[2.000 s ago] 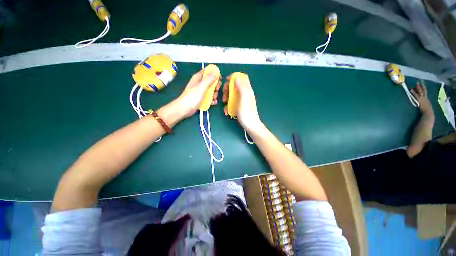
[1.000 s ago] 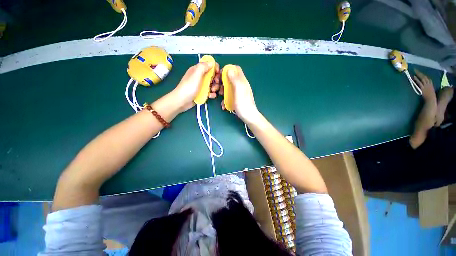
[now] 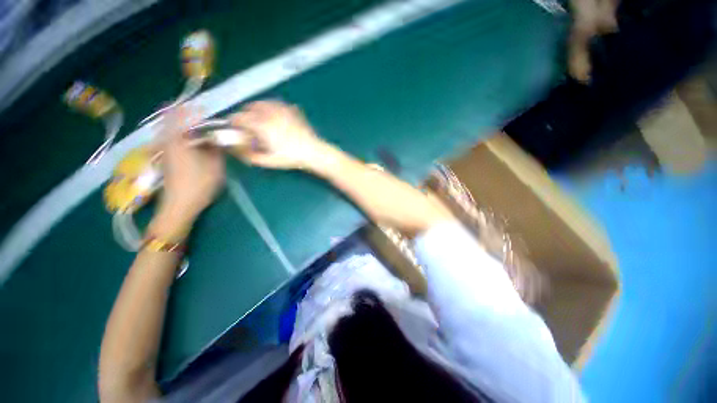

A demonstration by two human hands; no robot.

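Note:
The frame is blurred. My right hand (image 3: 275, 135) is shut on a corded piece (image 3: 229, 138), whose whitish end shows at the fingertips. My left hand (image 3: 189, 169) is blurred and lies beside a round-looking yellow pair of pieces (image 3: 132, 185) on the green belt (image 3: 236, 260); whether it holds anything cannot be told. White cords from the pair hang toward my left wrist. A thin cord shows between my two hands.
Two yellow corded pieces (image 3: 196, 57) lie beyond the pale divider rail (image 3: 314, 55). An open carton (image 3: 503, 169) with packed pieces and cords stands below the belt edge at the right. Another person's hand (image 3: 582, 47) shows at upper right. The floor (image 3: 660, 252) is blue.
The view has swung and tilted right, showing more of the carton. My hands have moved from holding plain yellow pieces upright to near the round-looking pair. The piece at my right hand now shows whitish.

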